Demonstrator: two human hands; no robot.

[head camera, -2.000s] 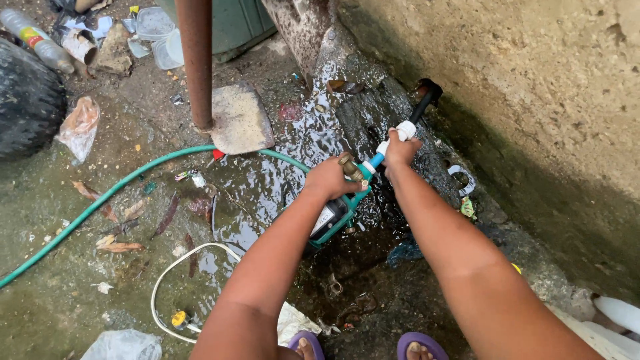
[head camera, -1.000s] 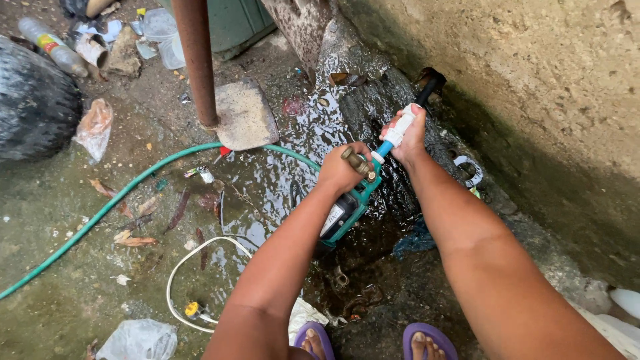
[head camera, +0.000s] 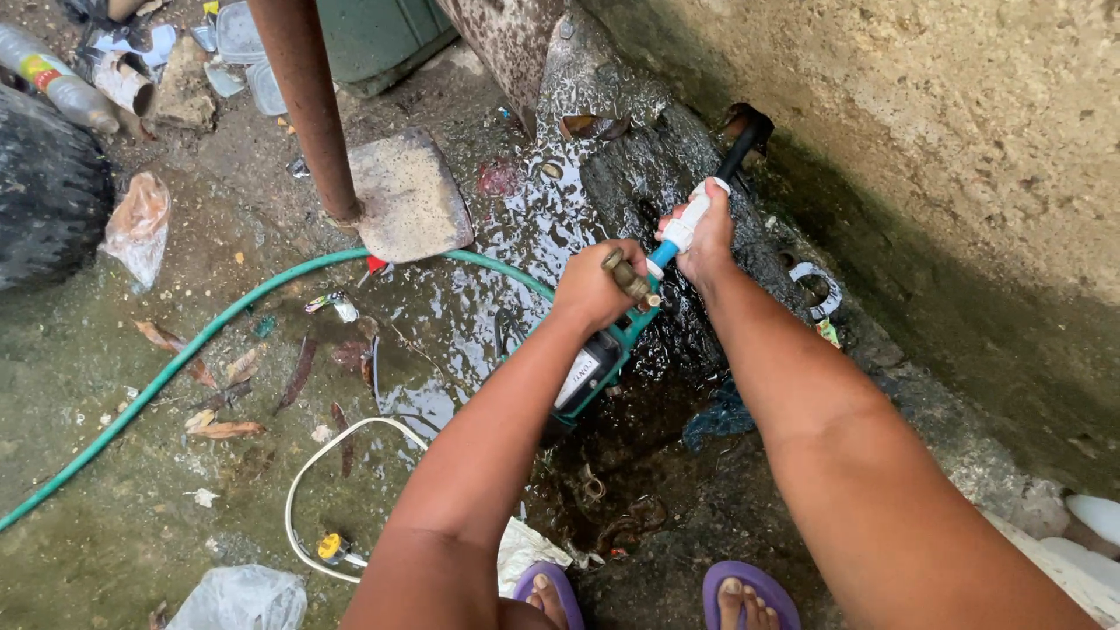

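My right hand [head camera: 707, 229] is closed around a white plastic pipe coupling [head camera: 687, 219]. A black pipe [head camera: 745, 144] runs from the coupling into a hole in the wall, and a short blue pipe [head camera: 663, 254] joins it to a green water pump [head camera: 637, 325]. My left hand [head camera: 599, 284] grips the top of the pump by a brass tap [head camera: 626, 273]; its fingertips are partly hidden. A green hose [head camera: 210, 325] leads leftward from near the pump. A white power cord [head camera: 302, 477] with a yellow-faced plug [head camera: 332, 549] lies on the wet ground.
A rusty metal post [head camera: 306, 105] with a flat plate [head camera: 411, 197] stands upper left of the pump. The rough wall [head camera: 919, 114] rises at right. Around lie a black tyre-like object [head camera: 44, 188], a plastic bottle [head camera: 61, 79], plastic bags [head camera: 241, 602] and leaves. Water covers the ground near the pipe.
My right hand has shifted its hold along the white coupling since the earliest frame. My left hand stays at the pump's top beside the brass tap.
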